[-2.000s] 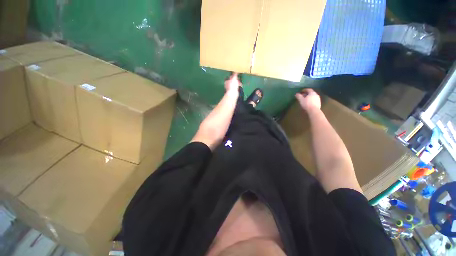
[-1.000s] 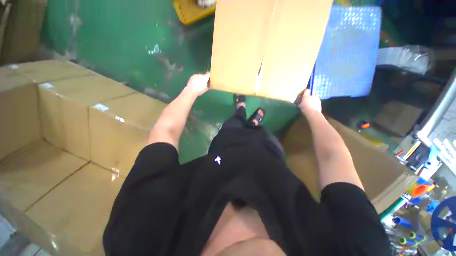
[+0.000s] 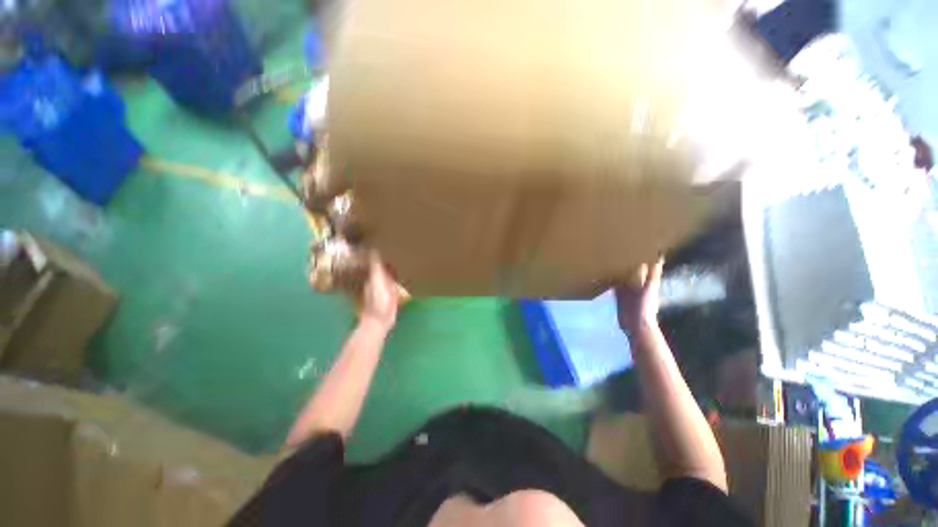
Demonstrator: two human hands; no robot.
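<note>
A large brown carton [image 3: 514,196] is held up in front of me, blurred by motion, its upper part washed out by glare. My left hand [image 3: 380,295] grips its lower left corner. My right hand [image 3: 640,295] grips its lower right corner. The fingers of both hands are partly hidden at the carton's edge. The carton hides what lies behind it.
A blue crate [image 3: 586,335] is on the green floor below the carton. Open cartons [image 3: 134,453] stand at lower left, flat cartons [image 3: 787,468] at lower right. A white table [image 3: 885,257] with small white boxes is at right. Blue containers [image 3: 77,124] are at upper left.
The carton has been raised from low over the floor, between both hands. The view has tilted up, bringing the white table and the blue containers into the picture.
</note>
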